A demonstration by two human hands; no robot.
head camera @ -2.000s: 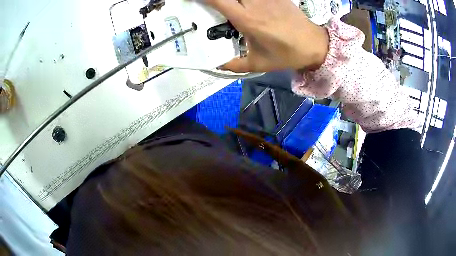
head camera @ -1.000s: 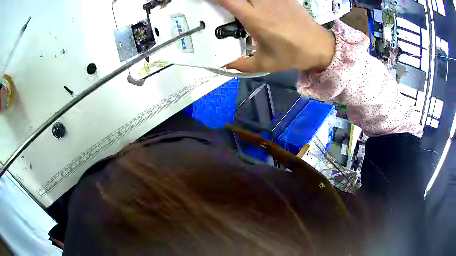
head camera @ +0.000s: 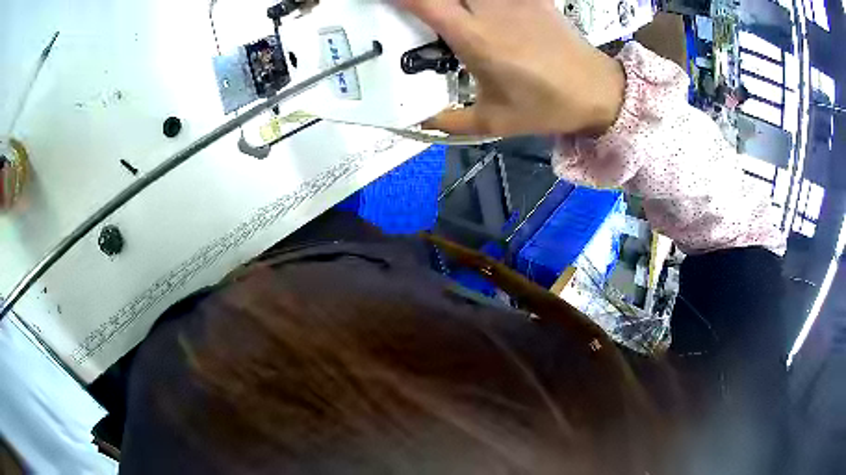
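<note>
My right hand (head camera: 533,79), bare below a pink dotted sleeve, reaches in from the right and grips the white sewing head cover (head camera: 394,93). Its thumb lies at the cover's lower edge; the other fingertips are cut off or hidden at the top. Blue JUKI lettering shows on the cover. A black knob (head camera: 429,57) sticks out beside the hand. A pale curved strip (head camera: 408,134) runs along the lower edge. Left of the cover are dark needle parts and a shiny metal plate (head camera: 234,82). My left hand is not in view.
A long grey rod (head camera: 185,151) crosses the white table (head camera: 70,153) to the cover. Black discs (head camera: 172,126) and a small black screw (head camera: 128,167) lie there. A red-and-yellow item (head camera: 13,174) is far left. Blue crates (head camera: 570,237) stand below right. Dark hair fills the bottom.
Since two seconds ago, the cover, my right hand and the table show slightly further right in the picture. The grip looks the same; little differs from one second ago.
</note>
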